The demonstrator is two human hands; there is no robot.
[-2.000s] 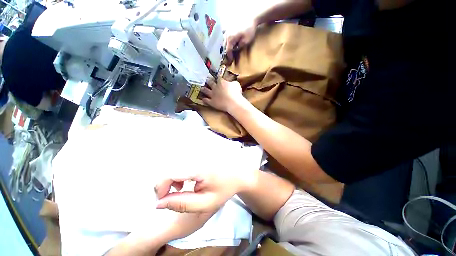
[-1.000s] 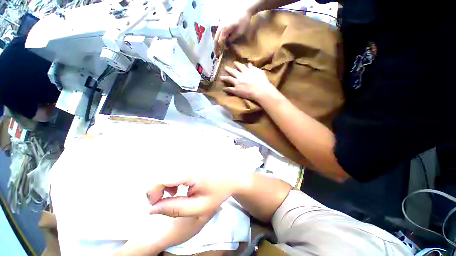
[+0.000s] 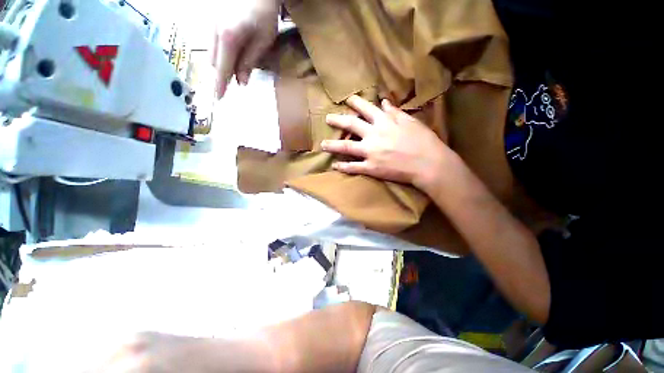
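Observation:
The white cloth stack (image 3: pixel 182 291) lies in front of me, overexposed. My right hand (image 3: pixel 156 357) is blurred and pale over its near part at the bottom edge, partly cut off; its fingers cannot be made out. My left hand is not in view. Beyond the stack, a brown garment panel (image 3: pixel 466 29) lies bunched and folded. Another worker's hand (image 3: pixel 393 142) presses flat on it with fingers spread. That worker's other hand (image 3: pixel 244 44) is at the top, beside a brown cloth edge.
The white sewing machine head (image 3: pixel 95 80) with a red logo stands at the left, beside the panel. The worker's black T-shirt (image 3: pixel 590 182) fills the right side. Small dark and white items (image 3: pixel 298 255) lie between the stack and panel. Cables show at the lower right.
The view has shifted closer to the machine and panel. My right hand is now low and blurred; my left has left the picture. The panel now lies away from the machine head, more bunched.

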